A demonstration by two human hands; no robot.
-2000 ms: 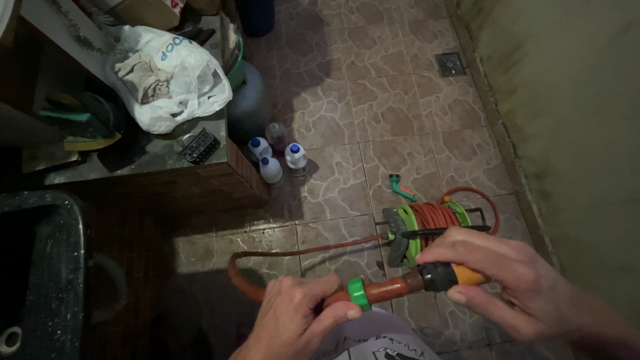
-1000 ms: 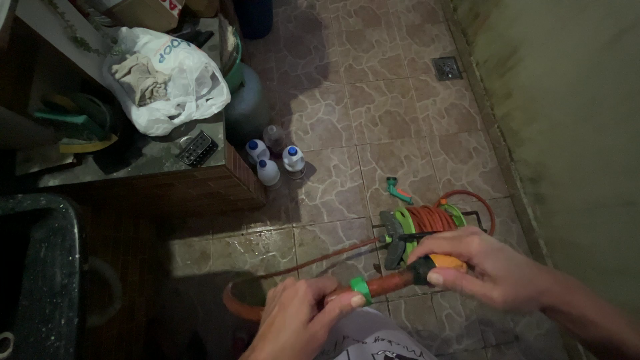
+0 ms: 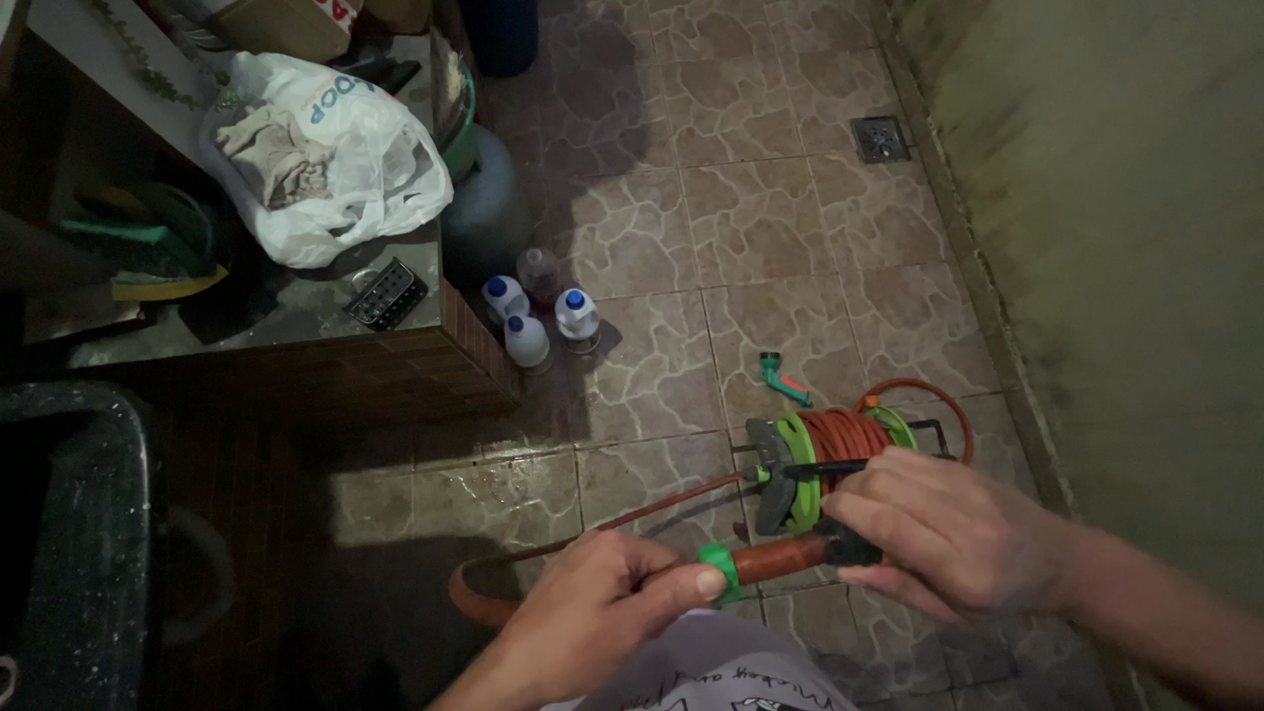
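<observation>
My left hand (image 3: 617,602) grips the orange-brown garden hose (image 3: 775,561) beside a green plastic ring (image 3: 723,573), its thumb pressed on the ring. Closed around the black connector (image 3: 851,543) at the hose's end is my right hand (image 3: 938,523), which hides most of that fitting. From under my left hand the hose loops left and runs back to a hose reel (image 3: 805,464) with green flanges, standing on the floor. Above the reel lies a green and orange spray nozzle (image 3: 783,380).
Several plastic bottles (image 3: 578,316) stand by a brick-edged counter (image 3: 395,341), which bears a white plastic bag (image 3: 380,168) and a black slotted holder (image 3: 390,294). A black tub (image 3: 148,484) is at left. A floor drain (image 3: 881,140) lies near the right wall (image 3: 1116,227).
My right hand has turned over the connector; its orange part, seen earlier, is now hidden. My left hand keeps its hold by the green ring.
</observation>
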